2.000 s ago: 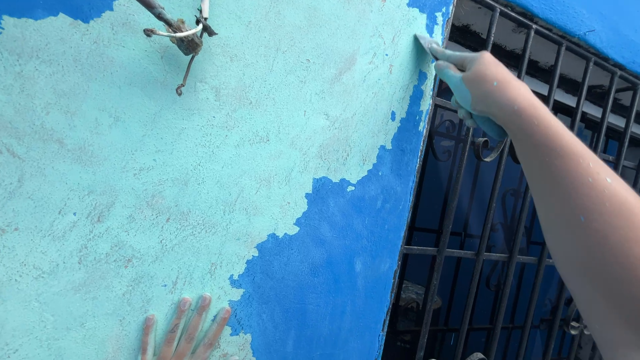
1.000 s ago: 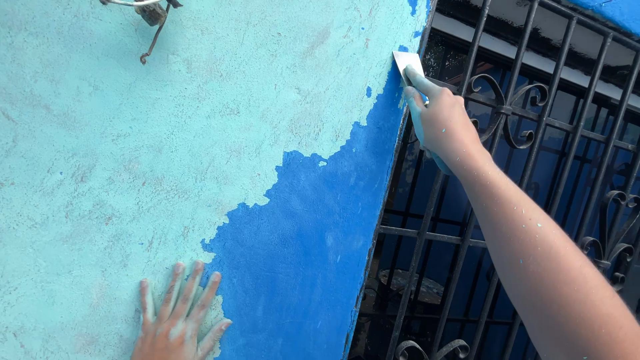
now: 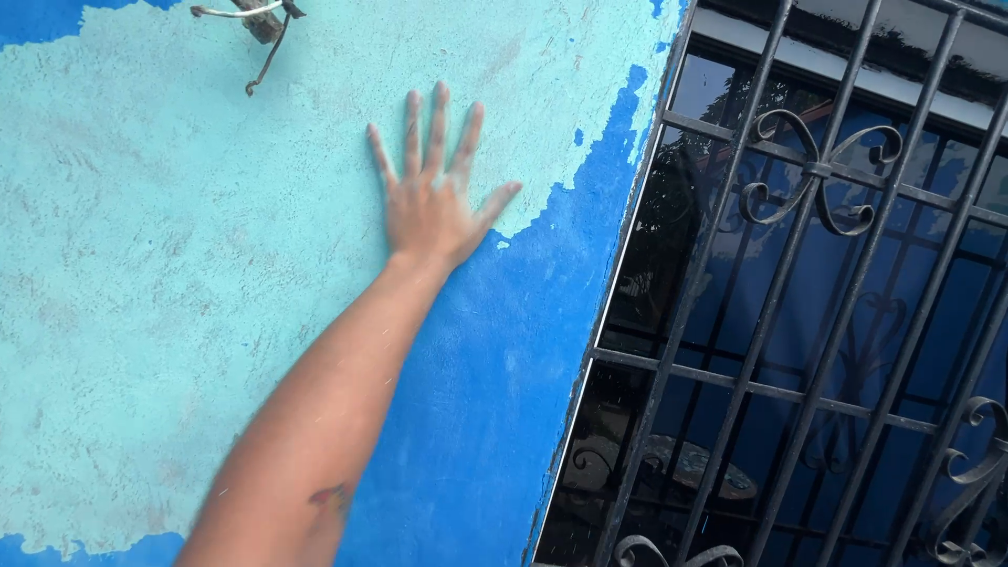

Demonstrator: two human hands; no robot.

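Observation:
My left hand (image 3: pixel 431 197) lies flat with its fingers spread on the light turquoise part of the wall (image 3: pixel 197 260), its thumb at the ragged edge of the blue paint (image 3: pixel 488 370). It holds nothing, and pale dust or paint coats its fingers. The forearm comes up from the lower left across both colours. My right hand and the scraper it held are out of the frame. A narrow strip of turquoise with blue patches runs up beside the window edge at the upper right.
A black metal window grille (image 3: pixel 815 169) with scrolls fills the right side, in front of dark reflecting glass. A wire and bracket stub (image 3: pixel 264 27) stick out of the wall at the top left. More blue paint (image 3: pixel 47 22) borders the turquoise at the upper left.
My left hand has moved up the wall from low down to beside the ragged paint edge. My right hand, at the window edge with the scraper before, has left the view.

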